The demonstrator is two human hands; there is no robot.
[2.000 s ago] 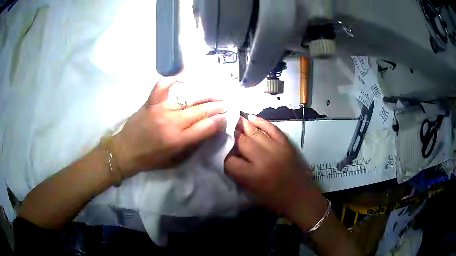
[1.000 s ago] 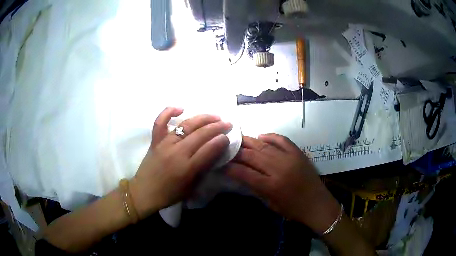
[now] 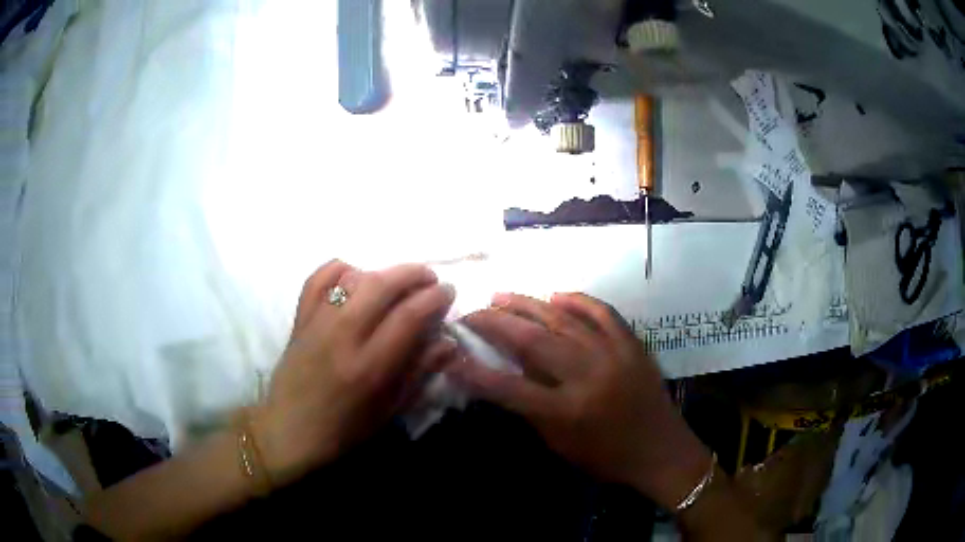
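A white garment piece is bunched between my hands at the table's front edge, partly hidden by my fingers. My left hand grips its left side, and my right hand, slightly blurred, grips its right side. More white cloth lies heaped at the left, glared out near the lamp. The sewing machine head is above. The presser foot and needle area shows beyond my hands, with no fingers at it.
Right of the needle are a tension knob, an orange-handled awl, a dark ragged strip, a dark-grey slotted tool, printed labels and black scissors. A grey-blue bar is left of the needle. Yellow-framed bins are below right.
Both hands have come away from the needle toward the table's front edge with the small piece. Its rounded edge, visible a second ago, is now crumpled between the fingers. The view has shifted slightly.
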